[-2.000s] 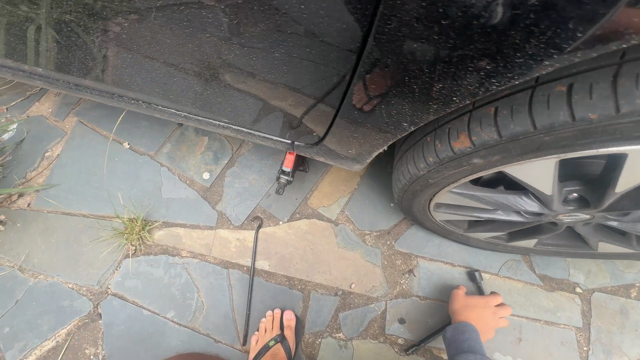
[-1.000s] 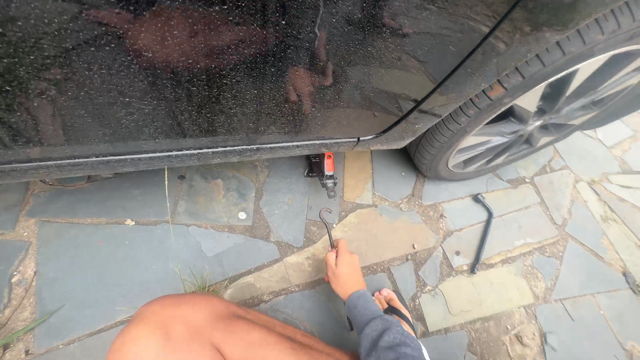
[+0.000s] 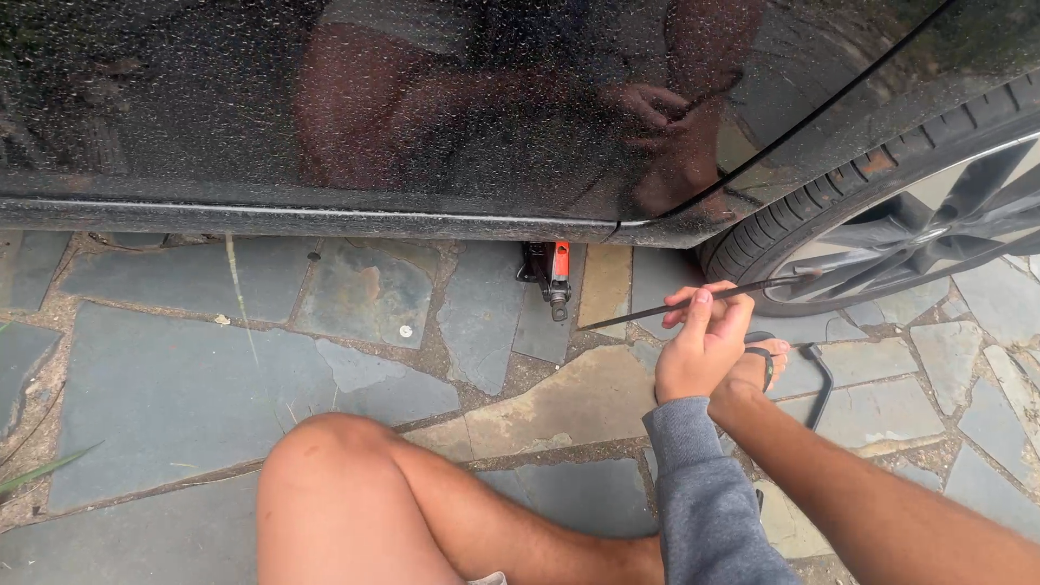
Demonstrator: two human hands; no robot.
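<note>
My right hand [image 3: 703, 345], in a grey sleeve, grips a thin dark metal rod [image 3: 634, 315] between thumb and fingers. The rod lies nearly level across the view; its left end is just right of the jack's eye, apparently not touching it. At its other end, blurred, it overlaps the car wheel's lower left in the view. A car jack [image 3: 558, 272], red and black with a metal eye, sits partly beneath the car's sill, which hides its rear. An L-shaped dark metal bar [image 3: 825, 386] lies on the paving beyond my sandalled foot. My left hand is out of view.
The dark, glossy car body [image 3: 487, 122] fills the top, reflecting legs and a hand. A wheel with a black tyre [image 3: 735, 264] stands at right. My bent knee [image 3: 349, 463] occupies the lower left. Uneven slate paving [image 3: 187, 390] has gritty joints and sprigs of grass.
My right hand first held the L-shaped bar at right, then the hooked rod from the ground. Since the second frame the rod has turned from nearly upright to nearly level. The view has shifted greatly.
</note>
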